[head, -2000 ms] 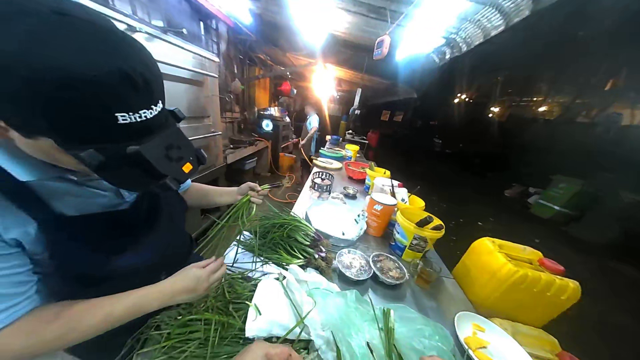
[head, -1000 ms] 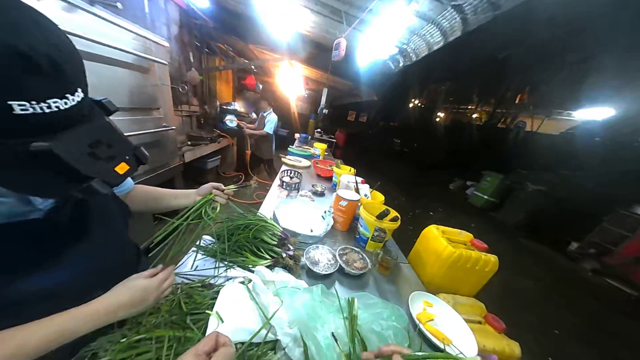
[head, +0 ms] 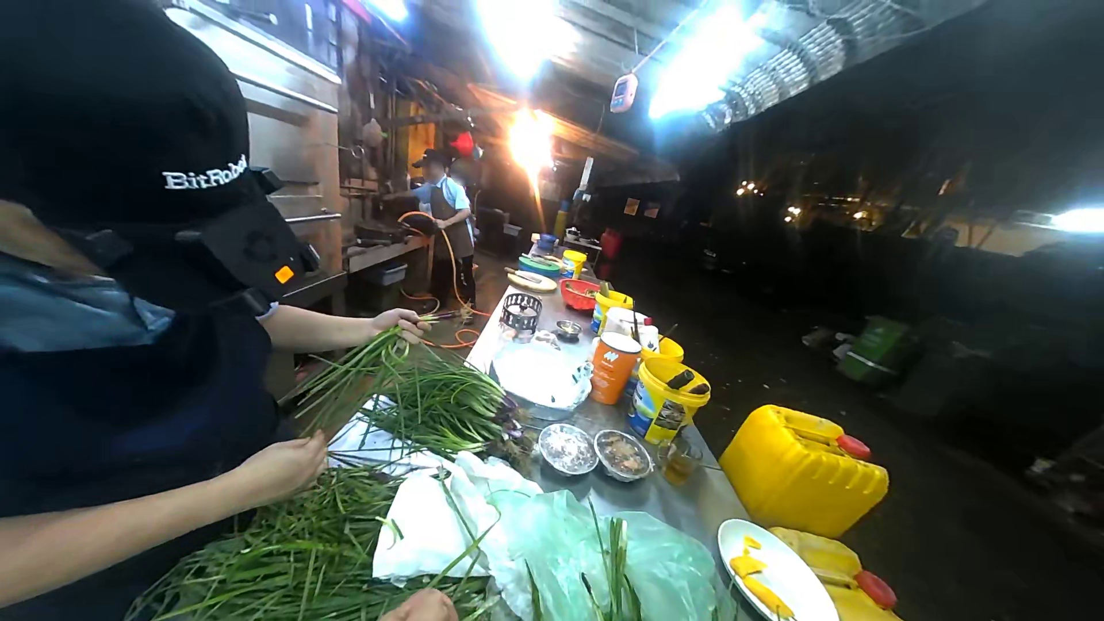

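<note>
At the bottom edge only the top of my left hand (head: 423,606) shows, beside a heap of long green leaves (head: 302,548); what its fingers do is hidden. My right hand is out of view. Several green stalks (head: 617,556) stand up over a pale green plastic bag (head: 660,565) at the bottom. A white cloth or bag (head: 431,526) lies left of it. A co-worker at the left holds a bunch of green onion-like stalks (head: 366,366) between two hands. A bundle with purplish bases and roots (head: 440,405) lies on the table.
Two foil bowls (head: 567,449), a glass (head: 680,461), an orange canister (head: 614,369) and yellow buckets (head: 668,401) stand on the metal table. A white plate with yellow pieces (head: 772,578) is at its right edge, beside yellow jerrycans (head: 802,474). Two people stand farther back.
My right hand, partly visible at the bottom edge earlier, is out of view now. The co-worker still holds the stalks.
</note>
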